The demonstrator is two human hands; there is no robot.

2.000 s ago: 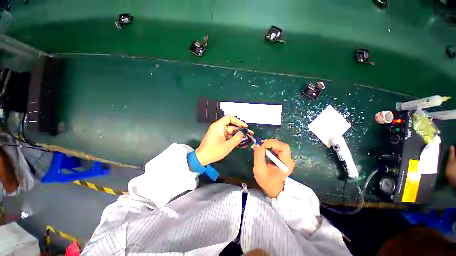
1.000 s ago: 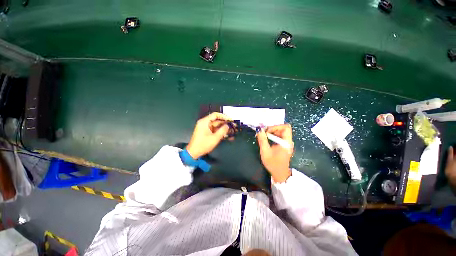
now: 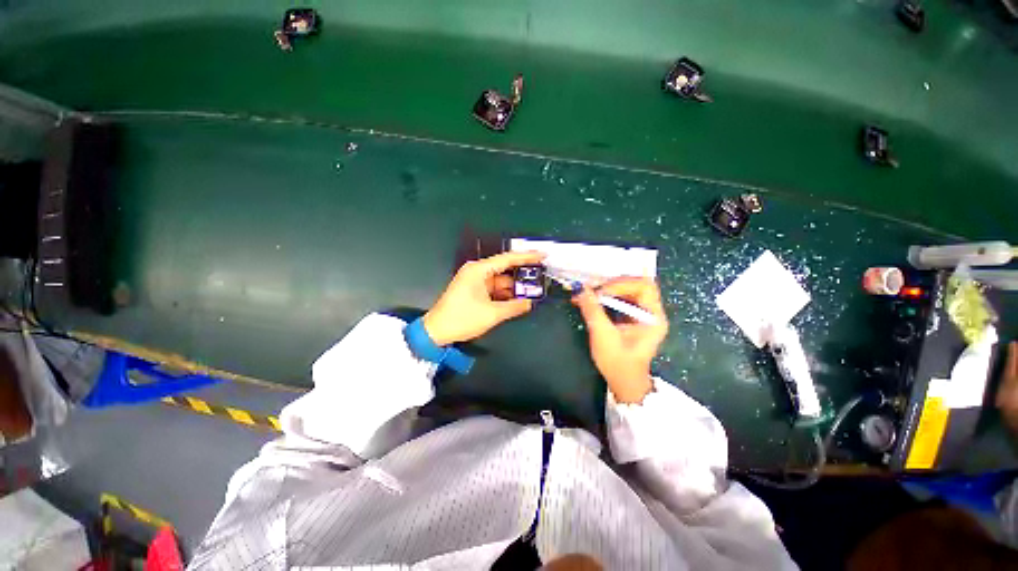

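My left hand (image 3: pixel 474 299), with a blue band at the wrist, holds a small black electronic unit (image 3: pixel 528 282) between thumb and fingers, its face with a light inside turned up. My right hand (image 3: pixel 625 335) holds white tweezers (image 3: pixel 628 308) like a pen, the tips pointing left close to the unit. Whether the tips touch it or carry anything is too small to tell. The adhesive strip sheet (image 3: pixel 592 257) lies just behind both hands, its dark left end (image 3: pixel 480 247) partly covered by my left hand.
One unit (image 3: pixel 731 215) lies on the mat behind the white paper square (image 3: pixel 764 298). The dispensing syringe (image 3: pixel 795 374) rests at the right, before the controller (image 3: pixel 924 390) with its hose and gauge. White crumbs surround the paper. Several units stand on the green belt (image 3: pixel 391 67). Black trays (image 3: pixel 84 218) are at left.
Both hands have moved from near the bench edge up to the strip sheet. The unit in my left hand now faces up. Belt units have shifted right in the view.
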